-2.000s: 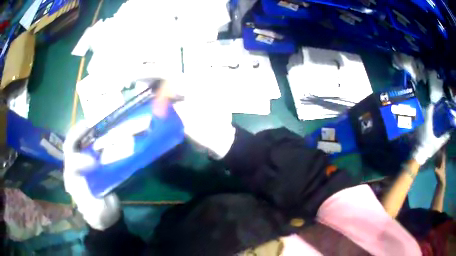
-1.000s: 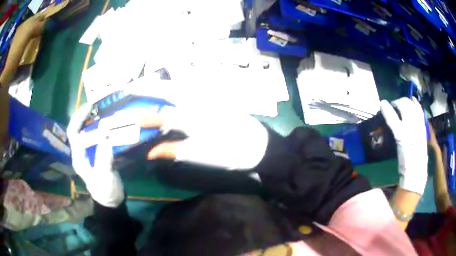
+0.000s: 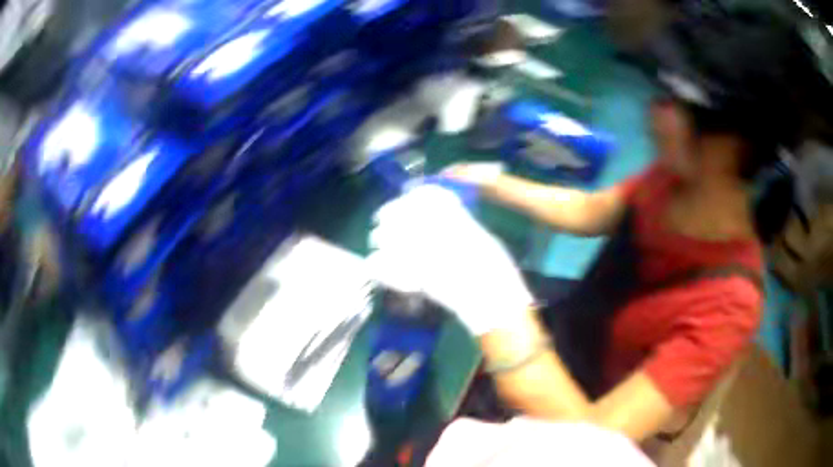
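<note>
The view is strongly blurred. Neither of my hands is in the picture; part of a dark sleeve with an orange mark and a pink sleeve show at the bottom edge. A blue color box (image 3: pixel 402 351) lies on the green bench, its upper end partly hidden by another person's white glove. A pile of flat white papers (image 3: pixel 297 319) lies to its left. More bright white items (image 3: pixel 205 433) lie at the lower left, too glared to identify.
Stacked blue boxes (image 3: pixel 192 182) fill the upper left. A person in red (image 3: pixel 699 310) is close at the right, one white-gloved hand reaching over the bench near small blue items. Another blue box (image 3: pixel 553 141) lies beyond. Brown cardboard (image 3: pixel 776 410) shows at the lower right.
The view has swung to the right. My hands and the blue box they held have left the picture. The person in red now shows largely, with the gloved hand near the middle.
</note>
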